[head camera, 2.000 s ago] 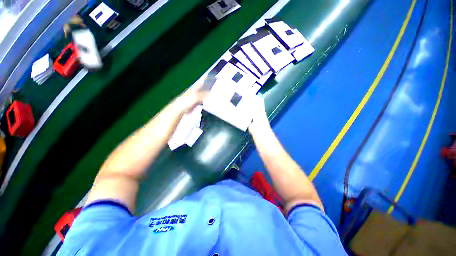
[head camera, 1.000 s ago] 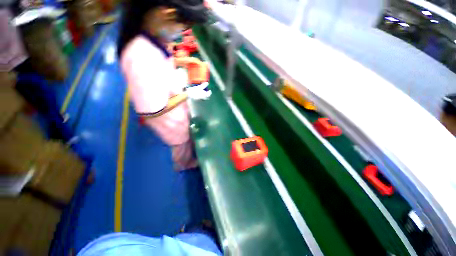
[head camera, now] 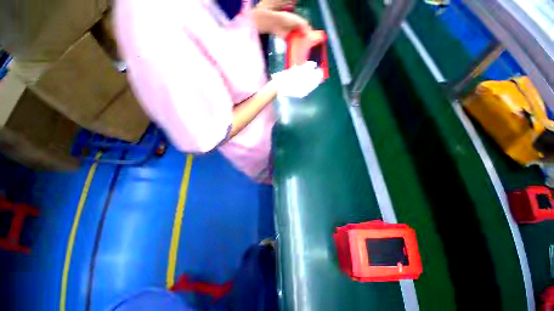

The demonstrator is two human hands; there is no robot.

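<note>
A red-orange device housing (head camera: pixel 358 252) with a dark rectangular window lies nearest me on the green bench surface (head camera: pixel 316 200), across the pale metal rail. Neither of my hands is in the picture; only a bit of my blue clothing shows at the bottom edge. Another red-orange housing (head camera: pixel 297 50) is held at the top by a neighbouring worker's white-gloved hand (head camera: pixel 299 81) and other hand.
A person in pink (head camera: pixel 182 79) stands at the bench's left side. Brown cartons (head camera: pixel 91 85) sit on a blue trolley (head camera: pixel 115 152). A metal post (head camera: pixel 379 48) rises at the rail. A yellow object (head camera: pixel 504 115) and a red housing (head camera: pixel 531 204) lie beyond the dark green belt (head camera: pixel 425 182).
The view has swung from the white-and-black pieces, which my hands held, to the neighbouring worker, now closer. The housing on the bench appears larger and lower. My hands have left the picture.
</note>
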